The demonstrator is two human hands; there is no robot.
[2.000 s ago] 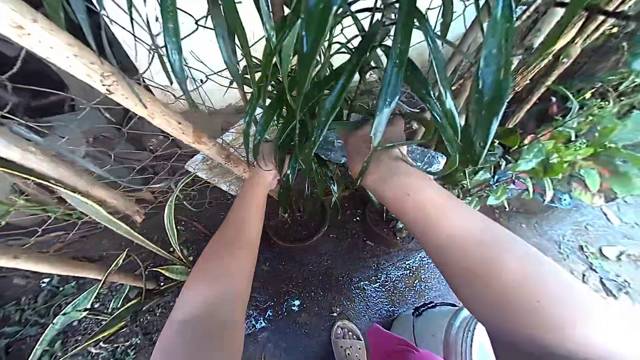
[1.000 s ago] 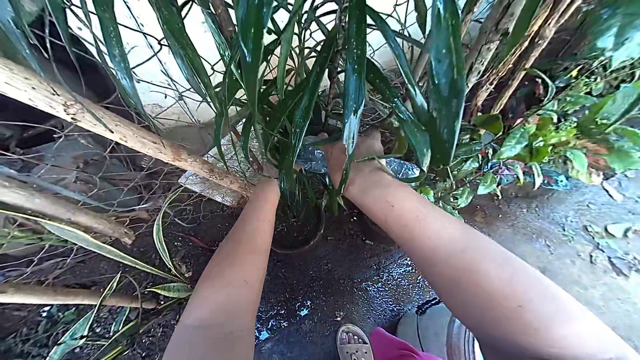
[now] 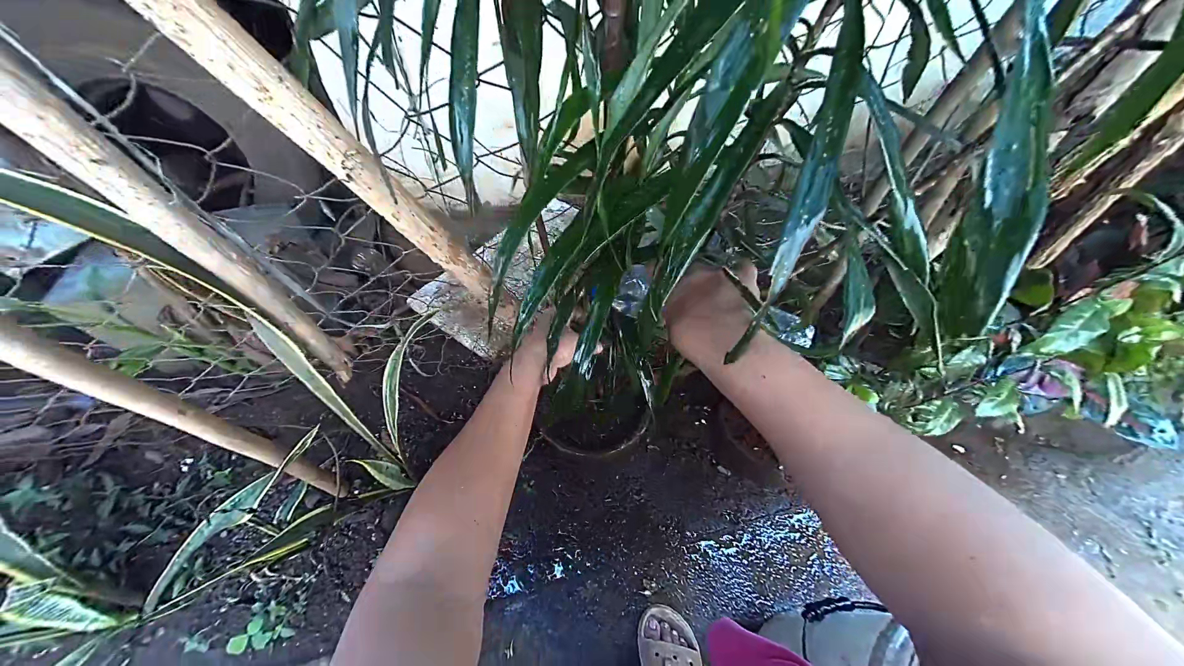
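My right hand (image 3: 710, 301) is closed around a clear plastic bottle (image 3: 632, 290), whose neck end shows left of the hand and whose other end shows to the right among the leaves. My left hand (image 3: 552, 347) is at the plant's lower leaves, partly covered by them; whether it grips anything cannot be told. Long, wet green leaves (image 3: 647, 176) of a potted plant hang over both hands. Below them sits a round plant pot (image 3: 597, 444) with dark soil. A second pot (image 3: 745, 435) is partly hidden behind my right forearm.
Wooden poles (image 3: 324, 139) and wire mesh (image 3: 342, 277) stand at the left, near variegated snake plant leaves (image 3: 296, 365). A pale slab (image 3: 472, 314) lies behind my left hand. Leafy plants (image 3: 1082, 333) grow at the right. A bucket (image 3: 832, 638) stands beside a sandaled foot (image 3: 668, 638) on wet ground.
My left hand is now lower and a little apart from the bottle's neck end. My right hand stays on the bottle among the leaves.
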